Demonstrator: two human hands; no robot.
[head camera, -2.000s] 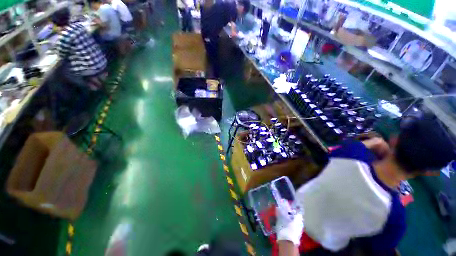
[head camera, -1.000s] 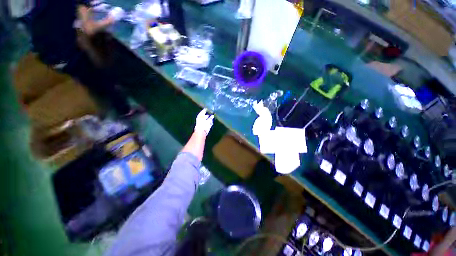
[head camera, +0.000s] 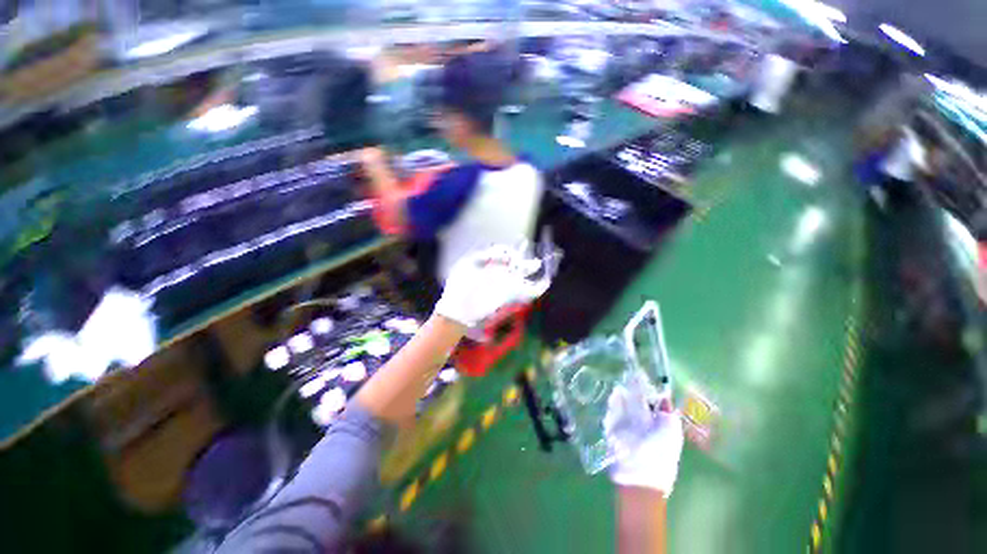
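Note:
My right hand (head camera: 645, 442), in a white glove, holds a clear plastic case (head camera: 588, 390) over the aisle at the lower right of centre. The case has a round feature and a raised, upright frame-like side. My left hand (head camera: 489, 288), also white-gloved, is up and left of it, apart from the case. Its fingers are curled round a small clear, shiny piece (head camera: 544, 263); blur hides its exact shape.
A person in a white and blue top (head camera: 492, 211) is at the bench just beyond my left hand. A box of black units with white tops (head camera: 325, 363) is at the left. Black crates (head camera: 606, 233) stand behind. Yellow-black tape (head camera: 438, 465) marks the floor.
The view has swung right, away from the bench with the purple ring. My left hand has come back from that bench with a clear piece. My right hand and the case are in view again.

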